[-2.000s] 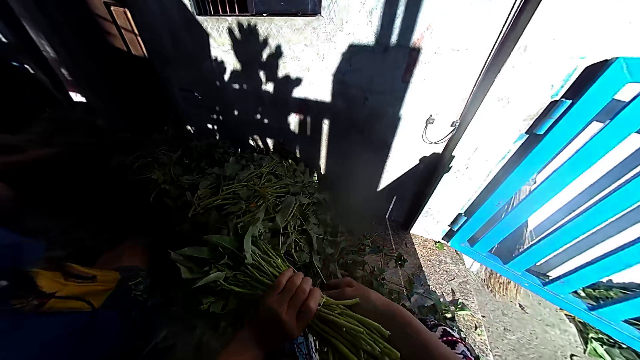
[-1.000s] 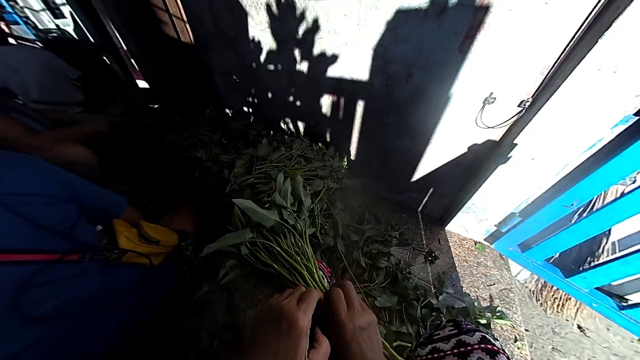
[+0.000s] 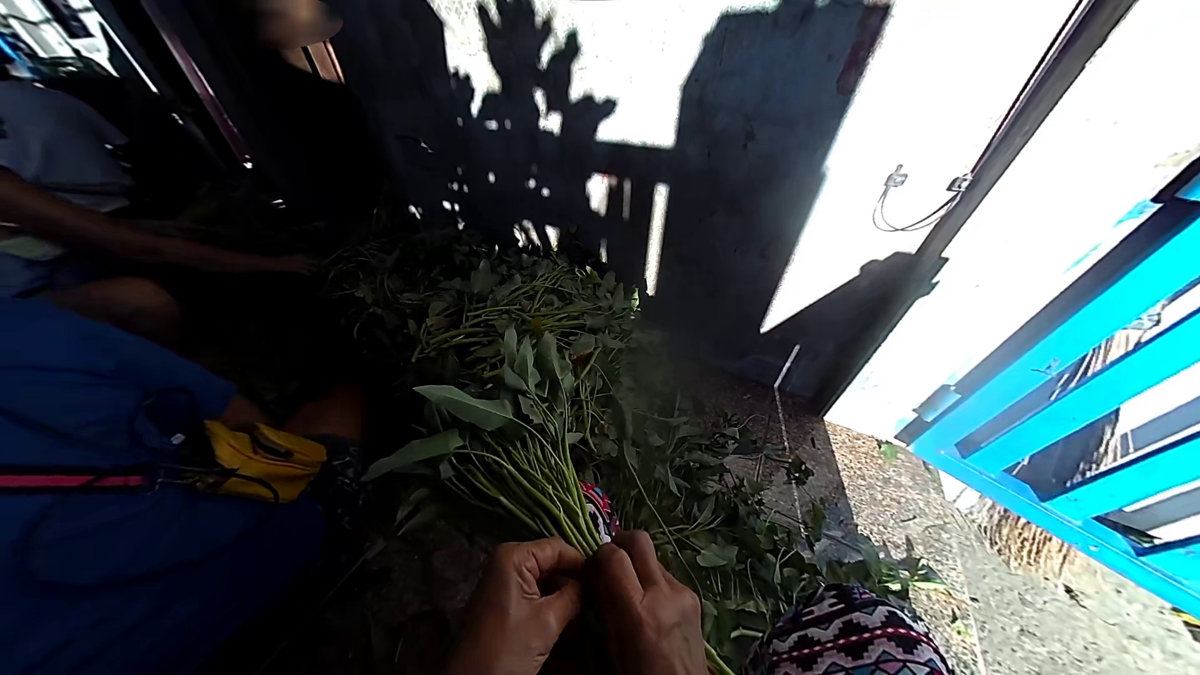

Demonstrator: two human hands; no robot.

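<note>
A bunch of long-stemmed leafy greens (image 3: 539, 483) is held at the bottom centre, its leaves pointing up and left. My left hand (image 3: 525, 600) pinches the stems from the left, thumb and forefinger together. Against it on the right, my right hand (image 3: 647, 600) grips the same stems, and some stem ends show below it. Whether a tie lies between the fingers cannot be seen. Beyond the bunch lies a large heap of similar greens (image 3: 525, 300) in shade.
Loose greens (image 3: 722, 506) lie on the ground at right, beside patterned cloth (image 3: 848, 637) over a knee. A person in blue clothing (image 3: 94, 394) with a yellow pouch (image 3: 267, 459) sits at left; another person's arm (image 3: 169, 244) reaches toward the heap. A wall (image 3: 750, 141) and blue slatted gate (image 3: 1078, 412) stand beyond.
My hands have come together on the stems, with the bunch pointing more upward than two seconds ago. The view has shifted left, showing more of the people there.
</note>
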